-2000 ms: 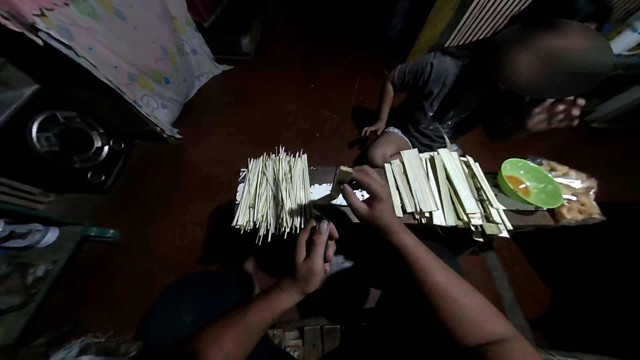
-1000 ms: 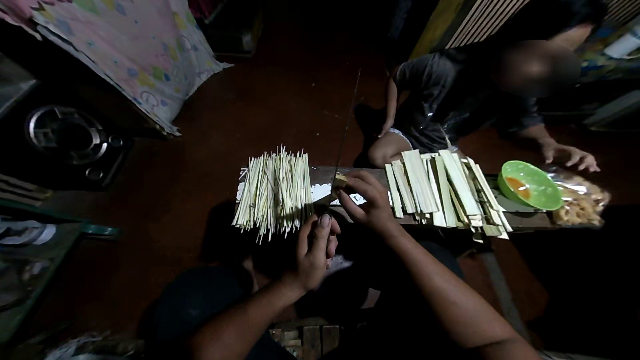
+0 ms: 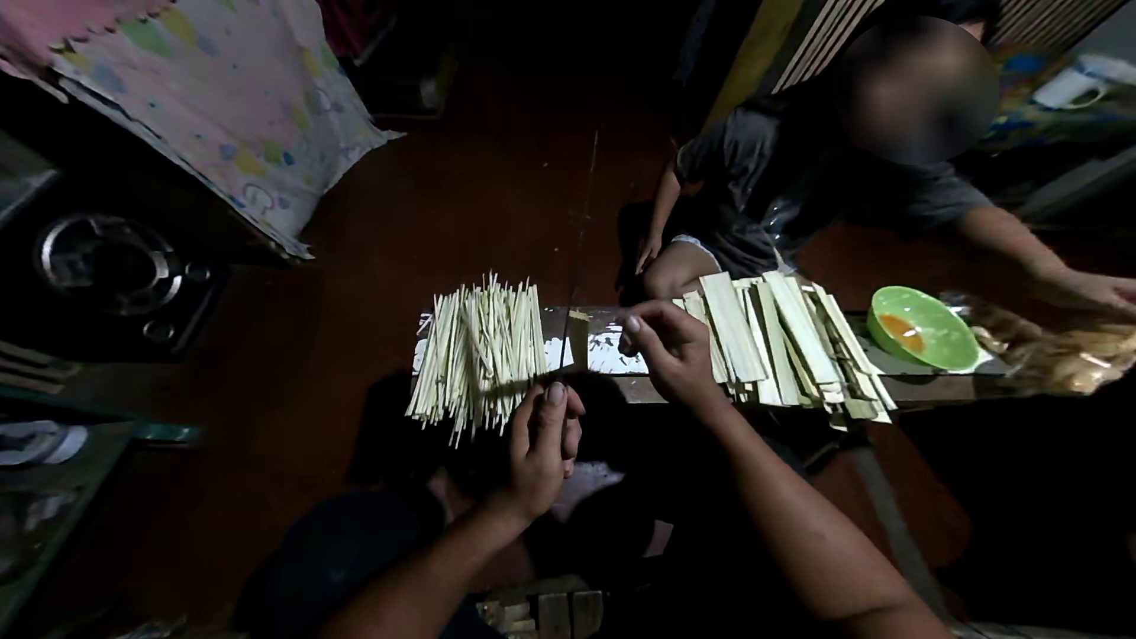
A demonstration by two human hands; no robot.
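Note:
My left hand (image 3: 548,426) is closed around a thin dark tool (image 3: 564,351), seen nearly edge-on, perhaps a knife; it points away from me. Beside the tool a short pale strip (image 3: 579,339) stands out over the white-marked narrow bench (image 3: 612,348). My right hand (image 3: 673,353) is over the bench to the right of that strip, fingers curled, with nothing clearly visible in them. Many thin pale sticks (image 3: 484,355) lie in a pile left of my hands. Wider flat pale strips (image 3: 732,328), wood-like or bamboo-like, are heaped just right of my right hand.
A green bowl (image 3: 923,328) with orange contents stands right of the strips, beside a clear plastic bag of food (image 3: 1078,355). Across the bench sits another person (image 3: 754,177), one arm stretched over the bag. A stove (image 3: 111,264) and a patterned cloth (image 3: 222,98) are at left.
My right hand has moved right, away from the tool and my left hand. The other person's hand, raised at first and then beside the bowl, now reaches farther right.

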